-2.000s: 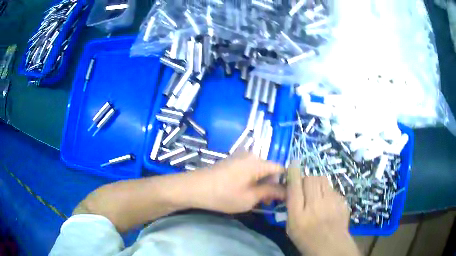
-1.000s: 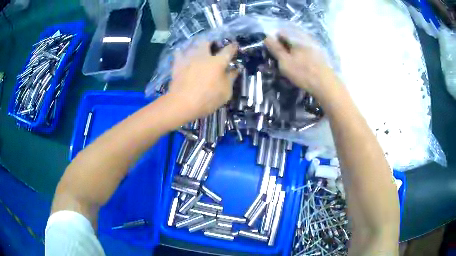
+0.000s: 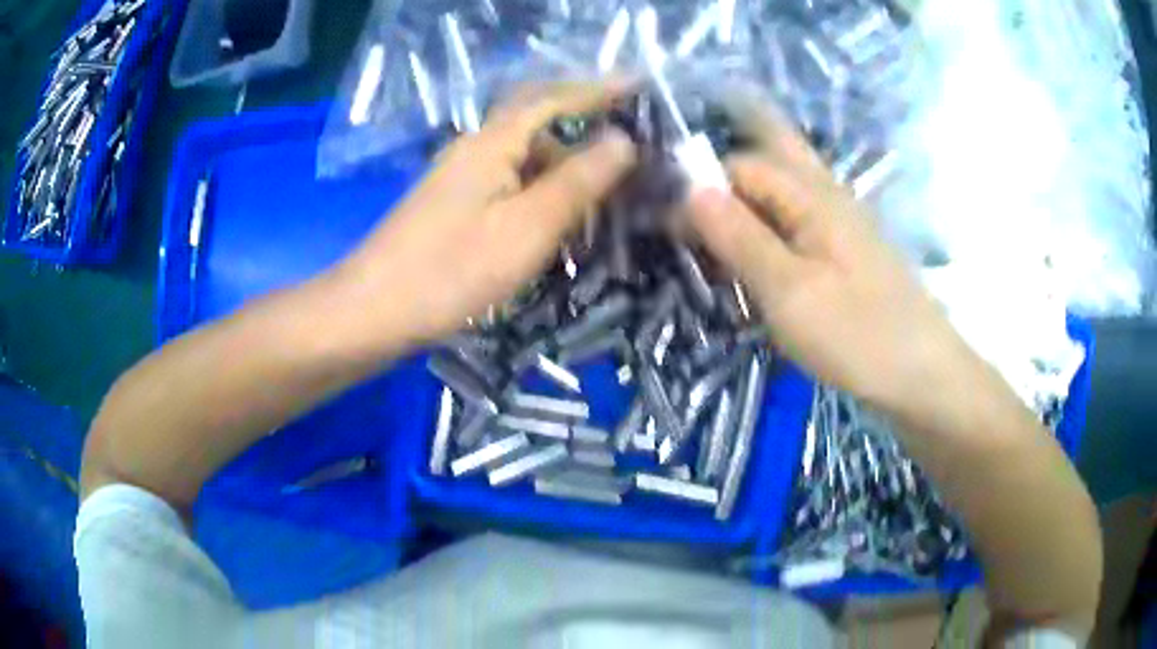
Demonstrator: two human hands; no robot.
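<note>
Metal tubes [image 3: 596,317] lie in a heap in the middle blue tray [image 3: 596,517], spreading down from the mouth of the clear bag of tubes [image 3: 425,89]. My left hand [image 3: 495,209] is at the left of the bag's mouth, fingers curled. My right hand [image 3: 812,241] is at its right, thumb and fingers bent. A bright white piece [image 3: 702,165] shows at the right thumb; blur hides what it is. Both hands' fingertips are blurred, so what they grip cannot be told.
The left blue tray [image 3: 254,127] holds a few units, partly behind my left forearm. The right tray holds pins [image 3: 863,488], partly under my right forearm. A bright white bag [image 3: 1028,140] is at upper right. A side bin [image 3: 64,140] and clear box [image 3: 241,64] are at upper left.
From the tray front, both hands went up to the bag, then somewhat apart. Many more tubes now lie in the middle tray, covering its formerly bare centre. The view has shifted.
</note>
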